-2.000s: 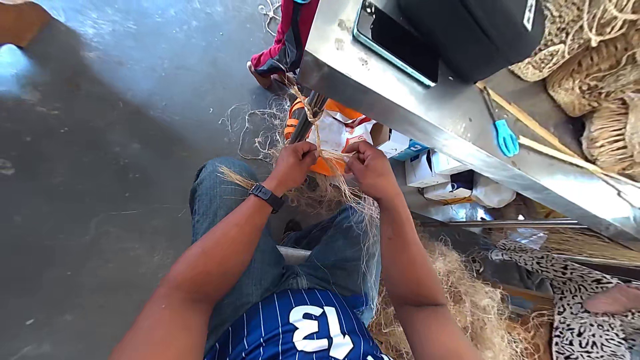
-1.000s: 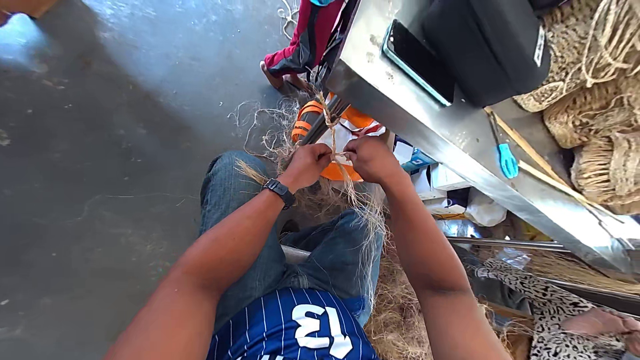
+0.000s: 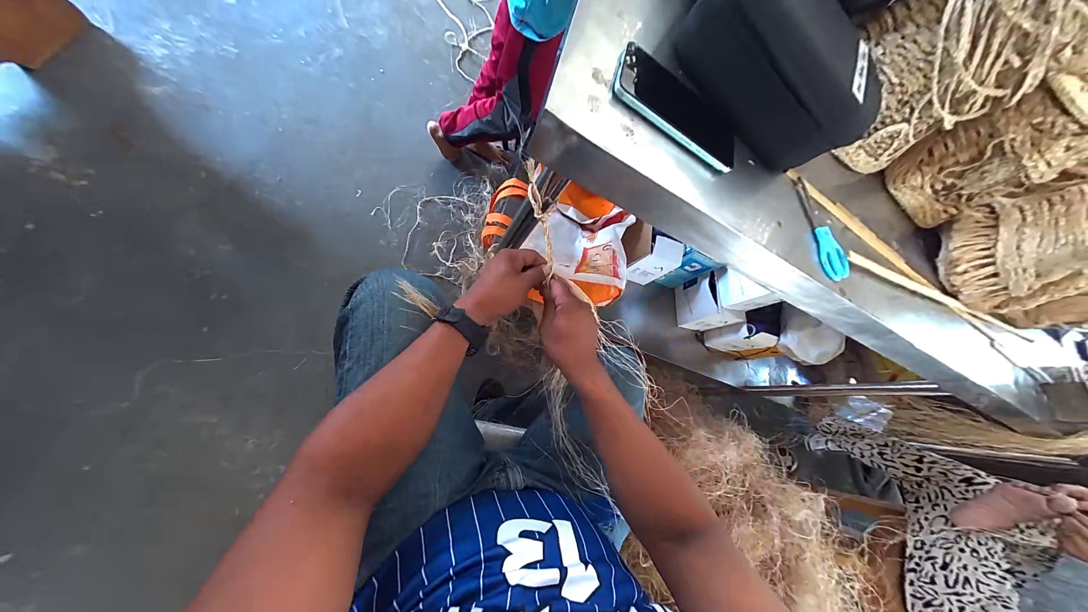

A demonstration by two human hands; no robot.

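Note:
A braided cord of tan plant fibre [image 3: 546, 229] runs down from the corner of the metal table to my fingers. My left hand [image 3: 507, 282], with a black watch on its wrist, pinches the cord from the left. Close against it, my right hand [image 3: 568, 323] pinches the strands just below. Loose fibre ends [image 3: 557, 408] hang from my right hand over my jeans. A small bundle of straw-like fibres [image 3: 416, 299] lies on my left thigh, by the watch. The cord's top end is near the table edge; how it is fastened I cannot tell.
The metal table [image 3: 680, 212] at the right bears a phone [image 3: 671, 106], a black case [image 3: 778, 76], blue-handled scissors [image 3: 830, 253] and woven fibre pieces [image 3: 1020, 246]. Boxes [image 3: 710, 302] stand beneath. A fibre heap [image 3: 756, 510] lies right of me. Two people are nearby, one in red trousers [image 3: 493, 85].
My hands have drawn together on the cord, the right now lower than the left. The person in red trousers shows more fully at the top.

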